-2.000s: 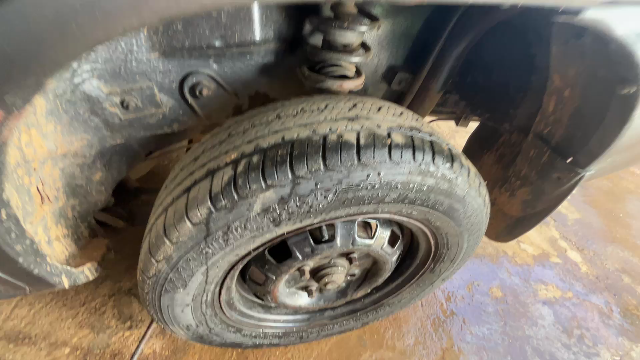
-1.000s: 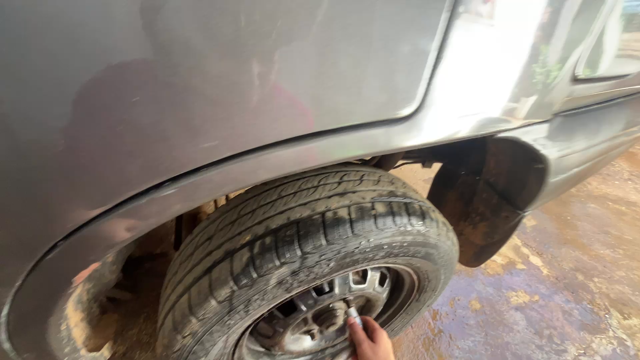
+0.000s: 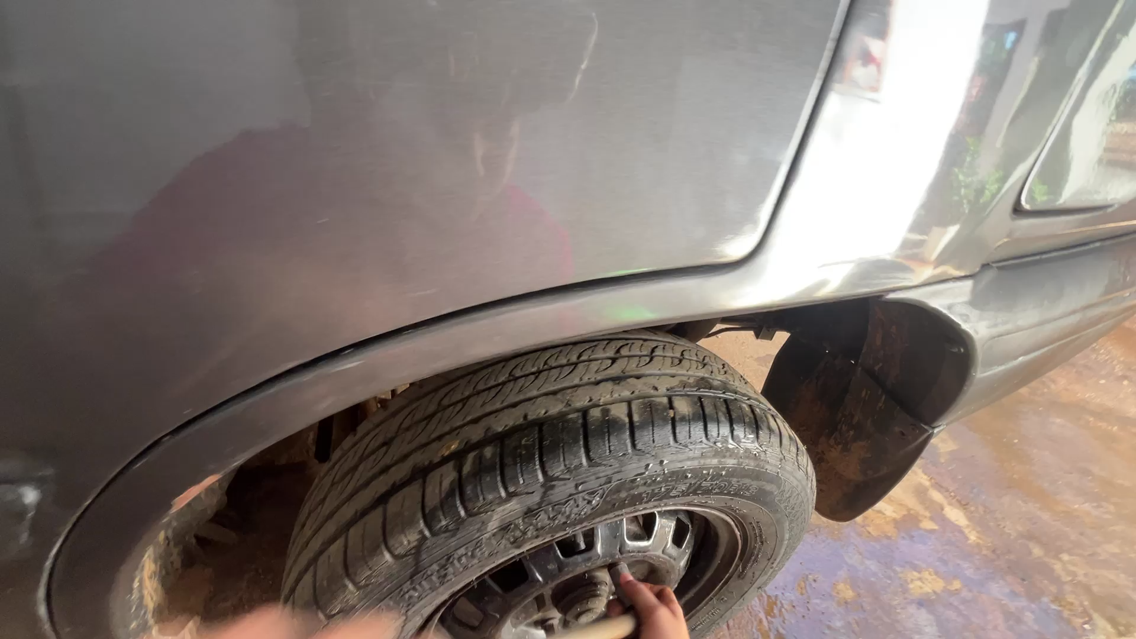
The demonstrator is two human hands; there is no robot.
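Observation:
A car wheel with a black tire (image 3: 568, 453) and a worn steel rim (image 3: 612, 537) sits tilted in the wheel arch. At its hub (image 3: 584, 596), my right hand (image 3: 655, 611) has its fingers on a small dark part, seemingly a wheel nut (image 3: 619, 572), on the side of the hub facing that hand. Just below the hub, a pale rod-like thing (image 3: 603, 628) shows at the bottom edge; whether a hand holds it cannot be told. My left hand (image 3: 293, 624) is a blur at the lower left, before the tire's lower edge; its grip is unclear.
The grey car body (image 3: 399, 177) fills the upper view, its fender edge (image 3: 497, 324) curving low over the tire. A dark, muddy mud flap (image 3: 856, 426) hangs at the right of the wheel. Wet, stained ground (image 3: 958, 541) lies beyond it.
The view has risen from the wheel well to the body panel. My right hand, absent two seconds ago, came to the hub and remains there. My left hand has come in at the lower left.

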